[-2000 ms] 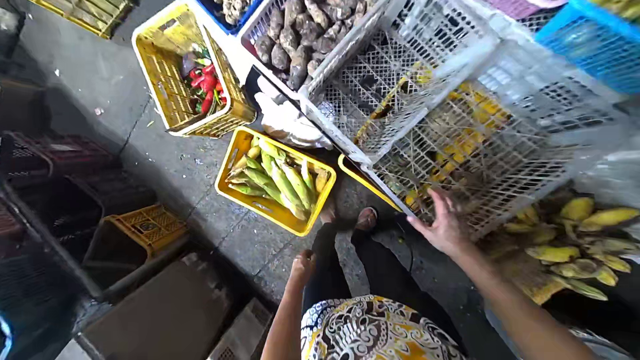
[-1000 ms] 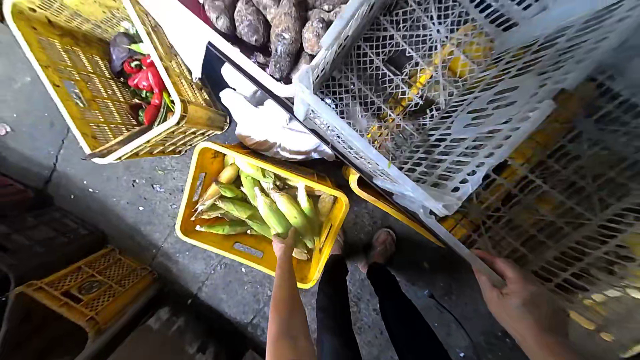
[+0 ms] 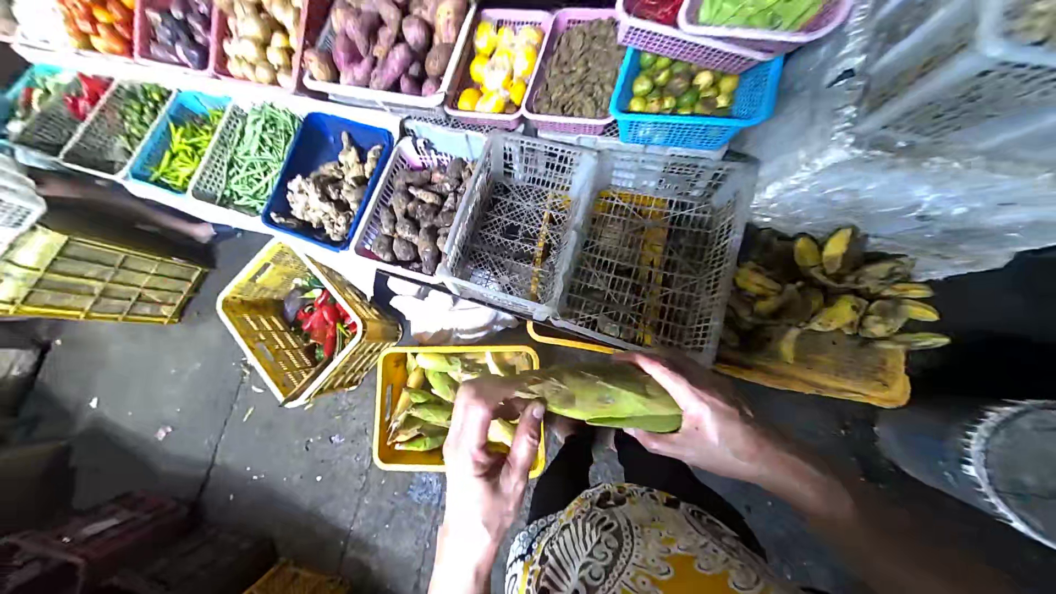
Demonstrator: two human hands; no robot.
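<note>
An ear of corn in its green husk [image 3: 606, 398] lies level between my hands, above the ground. My left hand [image 3: 491, 437] grips its narrower left end, the thumb bent toward it. My right hand [image 3: 693, 412] holds the wider right end, with the fingers partly behind the husk. Below and to the left, a yellow plastic crate [image 3: 381, 421] on the ground holds several more husked ears [image 3: 425, 412]; my left hand covers part of it. Beyond my hands stand two grey plastic mesh baskets [image 3: 577, 239], side by side, with no produce seen in them.
A tilted yellow crate [image 3: 272, 289] holds red peppers [image 3: 326, 322]. Brown tubers [image 3: 421, 214] fill a basket beside the grey ones. Yellow bananas [image 3: 841, 297] lie at the right. More vegetable baskets line the display behind. Dark crates [image 3: 124, 536] stand at lower left.
My left hand was at the corn in the yellow crate and is now raised, holding an ear. My right hand has left the grey basket's edge and holds the same ear. The view has shifted widely.
</note>
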